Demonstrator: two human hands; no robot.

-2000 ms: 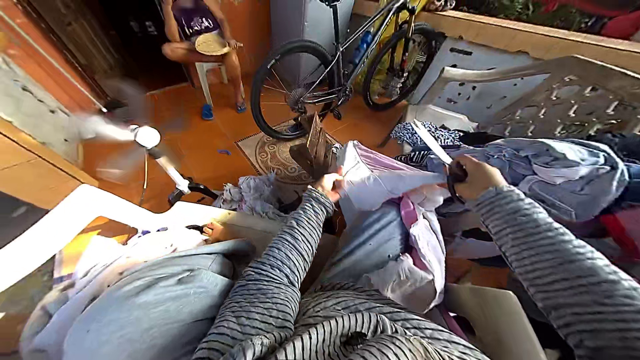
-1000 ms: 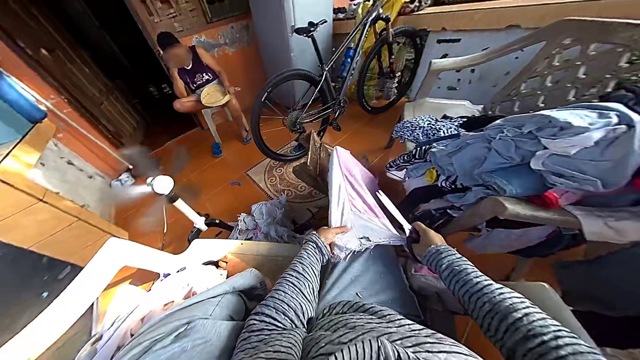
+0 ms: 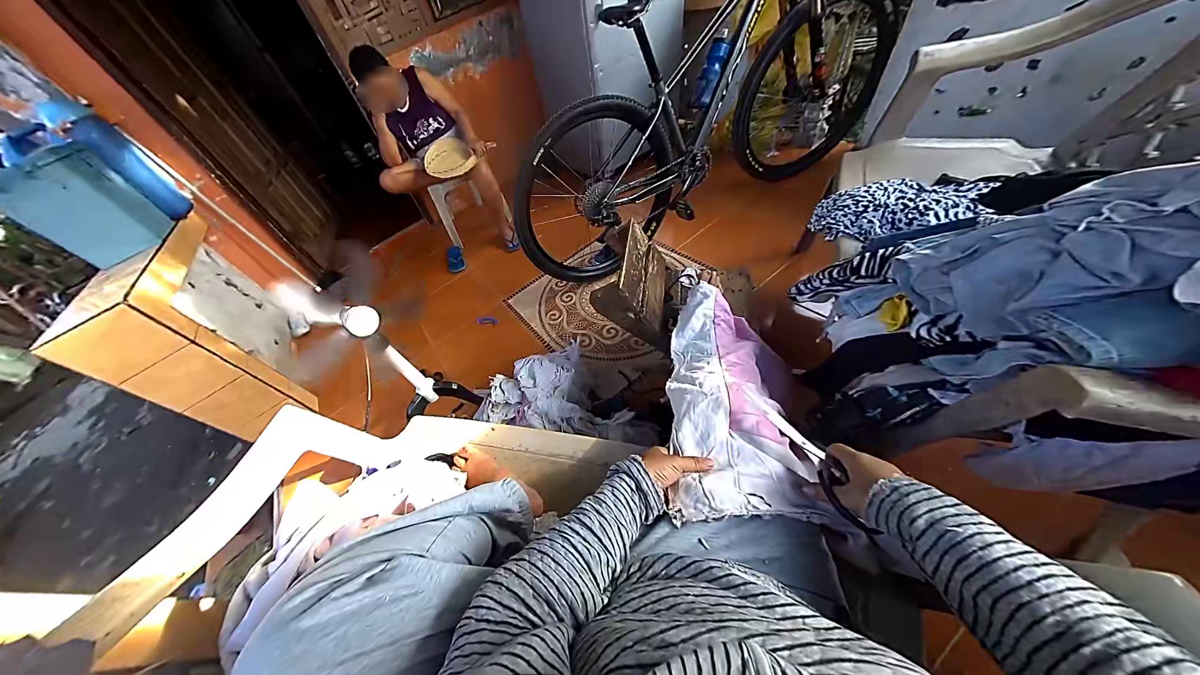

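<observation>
My left hand grips the near left edge of a white and pink cloth, its thumb on top. The cloth lies over my lap and reaches forward to a wooden block on the floor stand. At the cloth's right side my right hand is closed around the dark handles of a pair of scissors. Their pale blades lie along the pink part and point forward and left. The blade tips are hard to make out against the cloth.
Clothes are heaped on a plastic chair at right. Grey-blue cloth hangs over the chair arm at left. A fan, blades blurred, stands ahead left, near whitish rags. Beyond are a bicycle and a seated person.
The scissors blades, raised clear of the cloth two seconds ago, now lie against it. My right hand has come lower, beside the cloth. The view has shifted.
</observation>
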